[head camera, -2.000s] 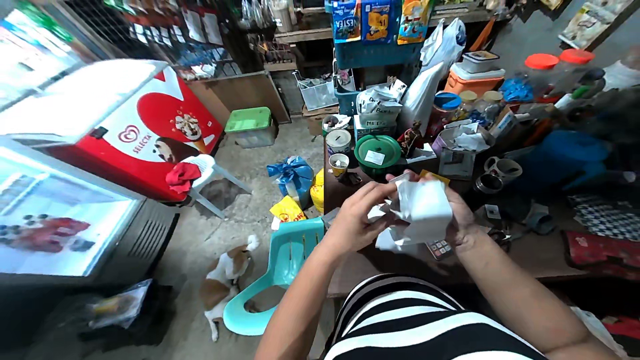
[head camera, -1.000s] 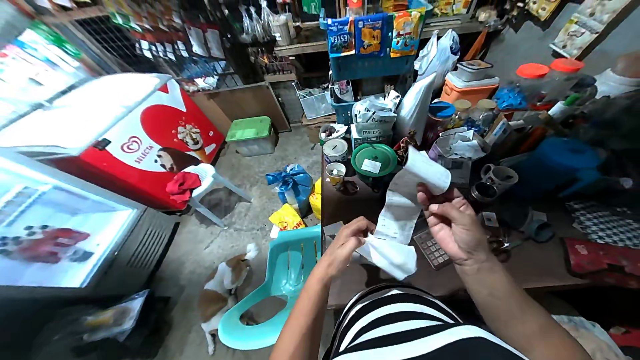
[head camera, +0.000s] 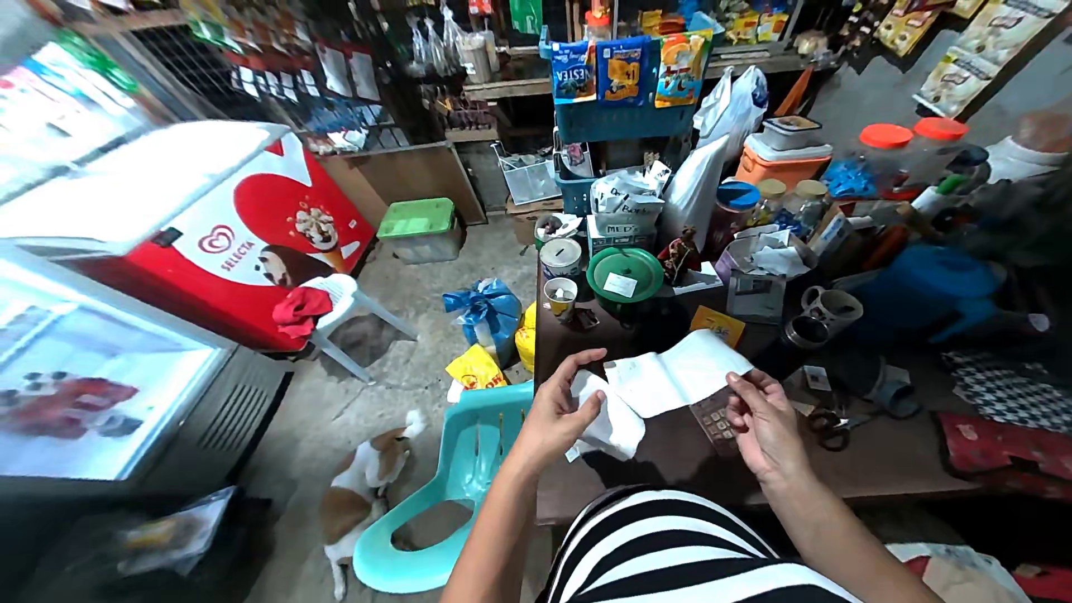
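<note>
A long white paper strip (head camera: 677, 374), creased and folded over at its left part, stretches between my hands above the brown table. My left hand (head camera: 563, 412) grips its left end between thumb and fingers. The right end is pinched between the thumb and fingers of my right hand (head camera: 764, 416). Partly hidden under the paper and right hand lies a calculator (head camera: 715, 421). A yellow card (head camera: 717, 326) is just behind the strip. To the right of my right hand rest scissors (head camera: 831, 425) with dark handles.
Behind the hands stand a green-lidded tub (head camera: 624, 275), a small cup (head camera: 560, 295), a can (head camera: 561, 258) and mugs (head camera: 831, 308). A teal plastic chair (head camera: 473, 469) touches the table's left side. A brown and white animal (head camera: 360, 494) lies on the floor beside it.
The paper was bunched between my hands, then hung from my raised right hand; now it is spread sideways between both hands. My right hand has come lower.
</note>
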